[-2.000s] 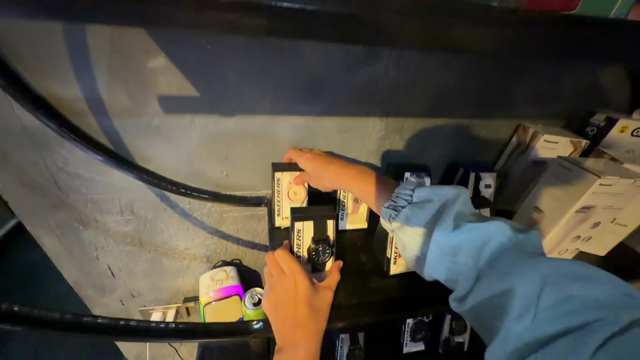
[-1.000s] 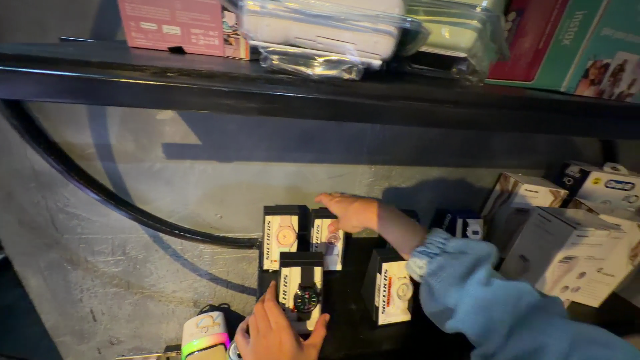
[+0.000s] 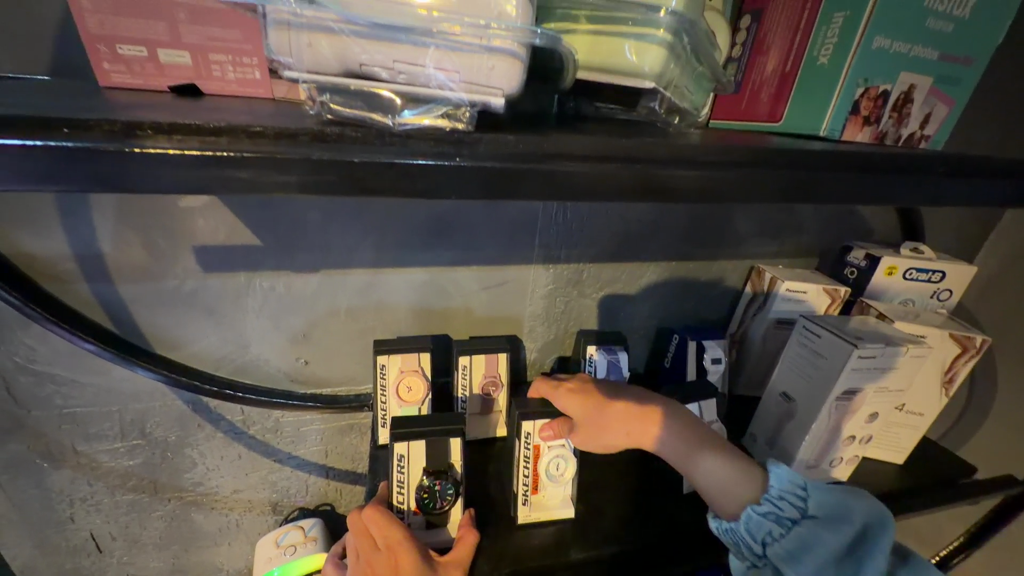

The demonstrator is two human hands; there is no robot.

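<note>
My left hand [image 3: 400, 538] grips the lower part of a Skechers watch box with a black watch [image 3: 437, 490], thumb on one side and fingers on the other. My right hand [image 3: 600, 412] has its thumb and fingers on the top of a Skechers box with a white watch [image 3: 558, 464]. Behind them, a box with a pink and gold watch [image 3: 412, 388] and a box with a pink-strapped watch [image 3: 490, 386] stand side by side. Another Skechers box [image 3: 606, 362] is partly hidden behind my right hand.
Casio box [image 3: 676, 352], Panasonic boxes [image 3: 828, 392] and an Oral-B box [image 3: 920, 276] stand at the right. A black upper shelf [image 3: 512, 172] holds instax boxes [image 3: 888, 72] and plastic-wrapped cases [image 3: 400, 48]. A lit white device [image 3: 292, 548] is at lower left; a curved black tube [image 3: 184, 376] meets the lower shelf.
My right hand has moved right, from the pink-strapped watch box to the white watch box. My left hand stays at the black watch box. The view now takes in the upper shelf.
</note>
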